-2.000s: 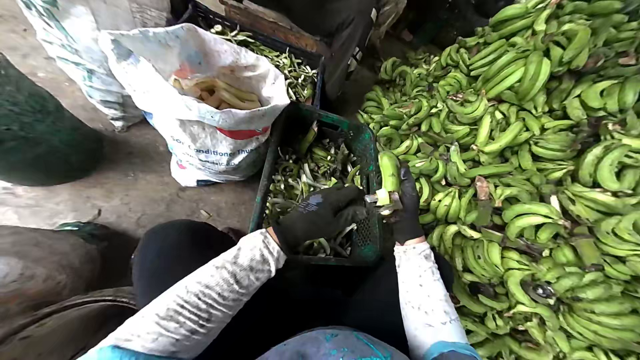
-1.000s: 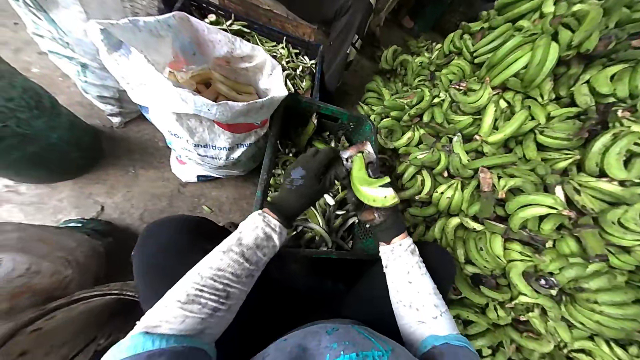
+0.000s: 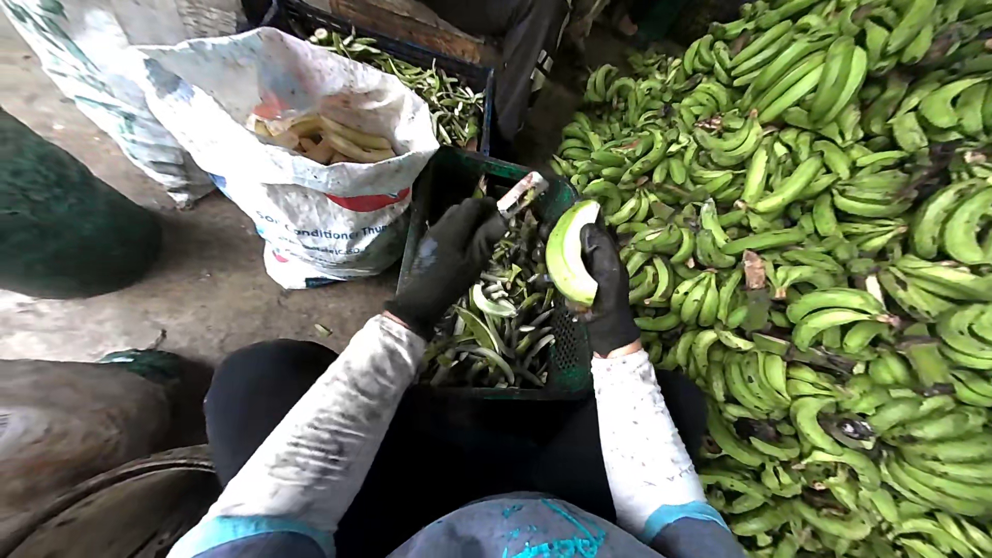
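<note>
My right hand (image 3: 608, 291), in a black glove, grips a green plantain (image 3: 570, 252) with a pale strip bared along its side. In my left hand (image 3: 453, 260), also gloved in black, is a small peeling tool (image 3: 522, 194), its pale, stained end pointing up and right; its edge is hard to make out. Both hands are over a green plastic crate (image 3: 568, 356) that holds green peel strips (image 3: 492, 341). The peeler and the plantain are apart.
A large heap of green plantains (image 3: 783, 310) lies at the right. At the left stands a white woven sack (image 3: 333, 209) with peeled plantains (image 3: 329, 139) inside. Behind are a dark crate (image 3: 487, 108) of peels and a person's leg (image 3: 527, 66). A dark green container (image 3: 62, 209) stands far left.
Two seconds ago the plantain was upright with its skin mostly green; now a pale strip shows along it. The left hand has moved up and away from the plantain since one second ago.
</note>
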